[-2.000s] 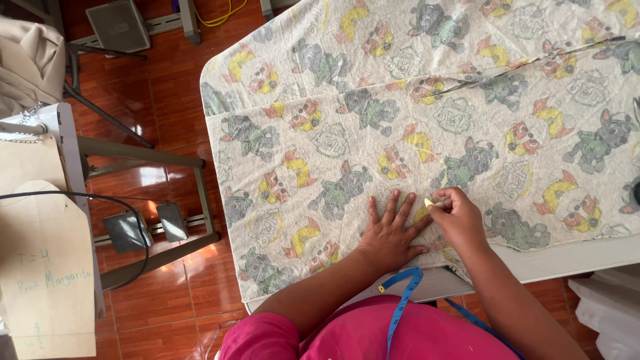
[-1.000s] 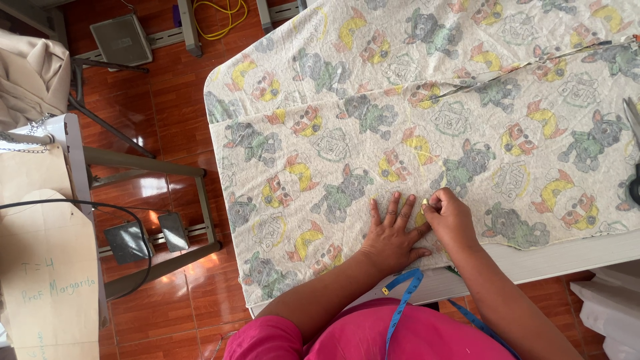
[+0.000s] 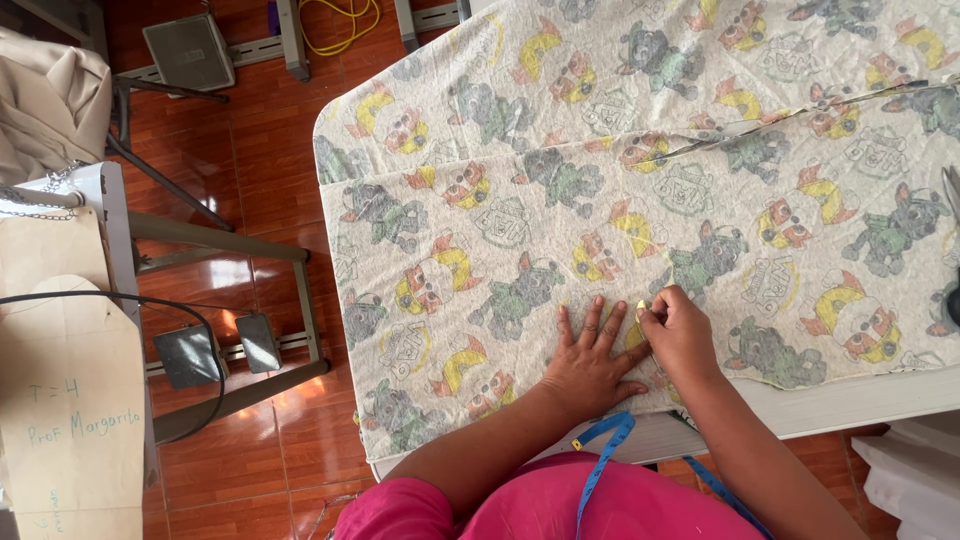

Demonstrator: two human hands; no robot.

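Printed knit fabric (image 3: 525, 225) with cartoon dogs lies spread over a white table (image 3: 825, 411). My left hand (image 3: 589, 367) presses flat on it near the table's front edge, fingers spread. Just to its right, my right hand (image 3: 681, 330) pinches a small pale yellow piece, probably tailor's chalk (image 3: 641, 309), against the cloth. A faint yellow curved line runs on the fabric above the hands. A blue tape measure (image 3: 606, 457) hangs down over my pink shirt, its metal-tipped end by my left wrist.
Scissors (image 3: 952, 300) lie partly in view at the right edge. On the left, paper patterns (image 3: 67, 360) bearing handwriting rest on another table with a chain (image 3: 45, 202) and a black cable. Foot pedals (image 3: 187, 356), metal legs and a yellow cord (image 3: 337, 49) are at floor level.
My right hand has moved slightly left and down along the fabric, closer to my left hand. The left hand stays flat. The view has shifted a little, bringing the scissors in at the right.
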